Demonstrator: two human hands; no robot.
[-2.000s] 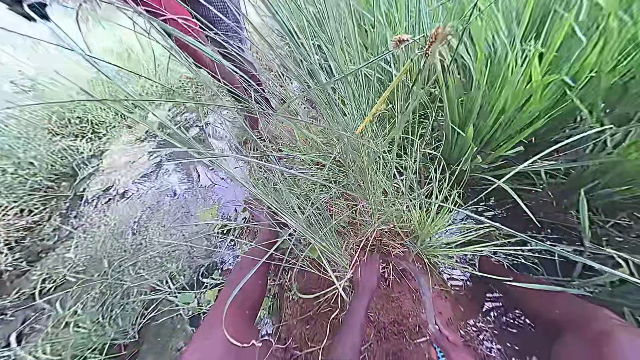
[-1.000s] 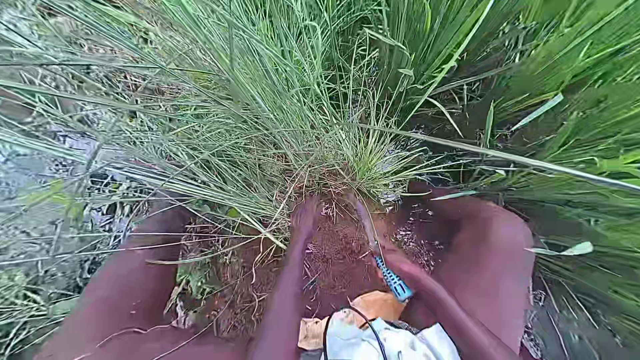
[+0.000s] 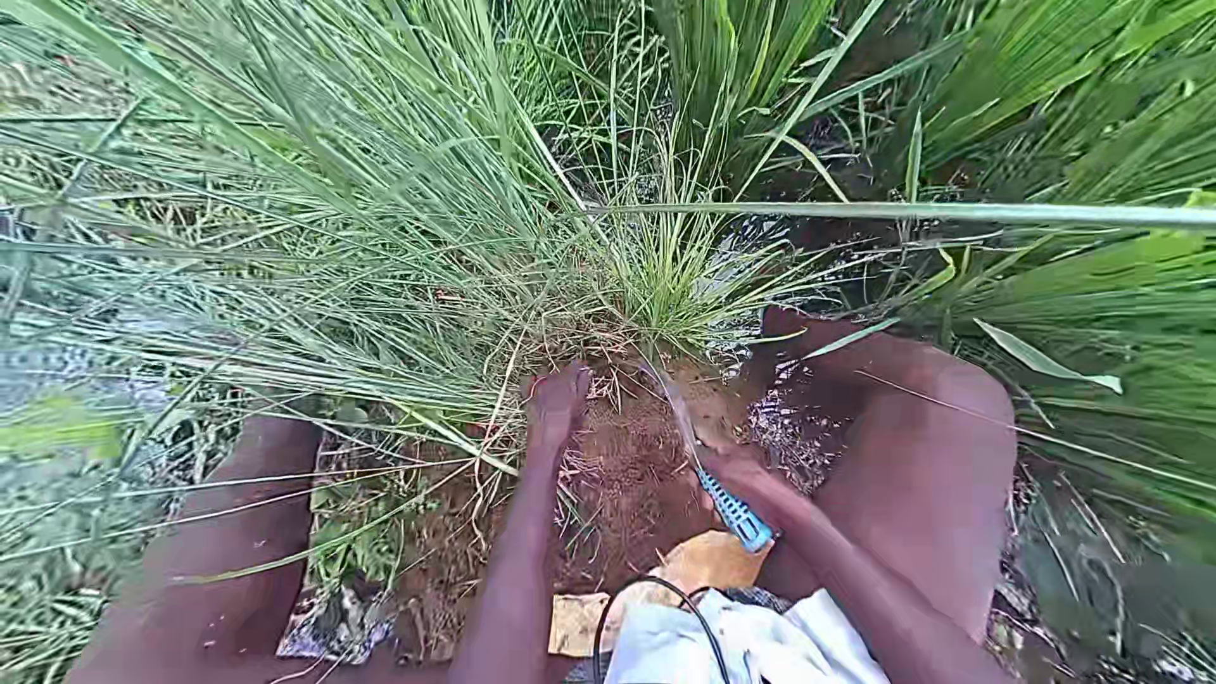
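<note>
My left hand [image 3: 556, 399] is closed at the base of a grass clump [image 3: 532, 304], seemingly gripping some of its stems; the fingers are partly hidden. In my right hand [image 3: 727, 461] is a bladed hand tool, perhaps a sickle, with a blue patterned handle [image 3: 736, 513]. Its narrow metal blade [image 3: 676, 404] points up toward the clump's base, just right of my left hand, and the tip is lost among roots and dry stalks. Reddish-brown soil [image 3: 627, 475] lies below both hands.
My bent knees flank the soil. Tall green grass [image 3: 1121, 123] rises at the right, and a long blade of grass [image 3: 902, 211] crosses the view. Shiny wet mud [image 3: 798, 427] lies beside my right leg. White cloth [image 3: 760, 636] and a black cord [image 3: 603, 627] are at my lap.
The view has tipped down and turned, so my lap and the tool's handle now show. The red-clothed person seen two seconds ago is out of view. Both hands remain by the clump's base.
</note>
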